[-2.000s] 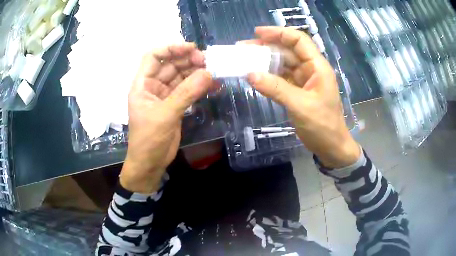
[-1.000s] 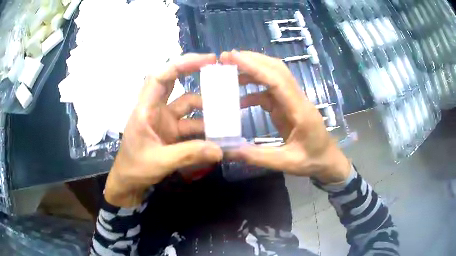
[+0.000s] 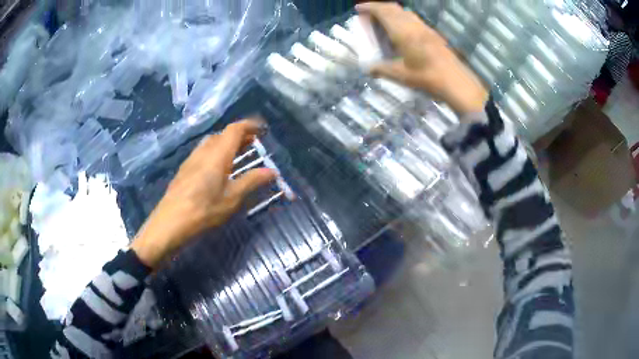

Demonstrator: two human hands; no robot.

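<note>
My right hand (image 3: 413, 52) is at the top, over the far end of the finished-goods tray (image 3: 413, 140), its fingers around a packed box (image 3: 371, 36), blurred and partly covered by the fingers. Rows of white oblong boxes lie in that tray. My left hand (image 3: 210, 179) is over the grooved parts tray (image 3: 245, 266), thumb and fingers apart at several thin white-ended parts (image 3: 266, 201). I cannot tell if it touches one. More parts (image 3: 312, 280) lie at the near end of the tray.
A pile of white paper slips (image 3: 77, 245) lies at the left. A large bag of bluish clear boxes (image 3: 115, 109) is at the upper left. Foam blocks (image 3: 12, 252) are at the left edge. More filled trays (image 3: 518, 63) are at the upper right, near a brown carton (image 3: 588, 161).
The view has swung right. My hands have parted: the right carried the box to the finished-goods tray, while the left let go of it and moved over the parts tray.
</note>
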